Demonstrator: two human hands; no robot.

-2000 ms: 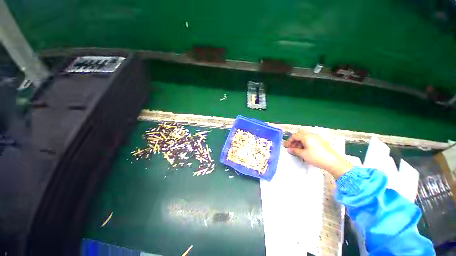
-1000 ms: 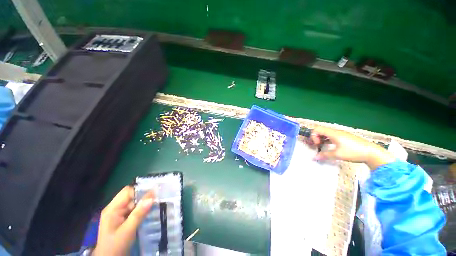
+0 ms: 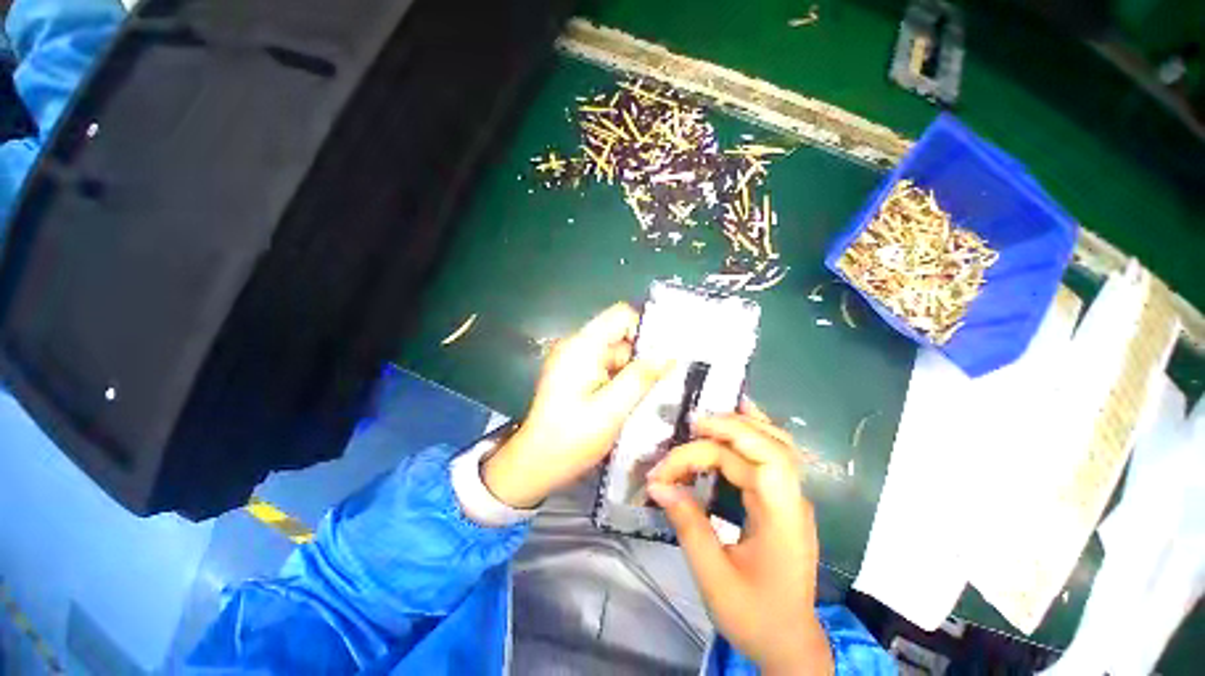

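Note:
A phone-sized unit [image 3: 700, 324] with a silvery-white face, a dark central slot and a black edge is held tilted above the bench's near edge. My left hand [image 3: 568, 403] grips its left side, with the thumb on the face. My right hand [image 3: 753, 528] is over the unit's lower right part, its fingertips bent at the face beside the slot. Whether a small piece is between those fingertips cannot be made out. The fingers hide the lower part of the face.
A large black foam tray [image 3: 172, 225] stands at left. A heap of yellow, white and dark slivers [image 3: 661, 152] lies behind the unit. A blue bin [image 3: 1018, 251] of pale-tan strips, white release paper [image 3: 925, 489] and a tan-rowed sheet [image 3: 1123, 383] are at right. Another unit [image 3: 928, 50] lies beyond.
The view has shifted down and left. My left hand came in with the unit and raised it to the middle. My right hand moved from beside the blue bin onto the unit.

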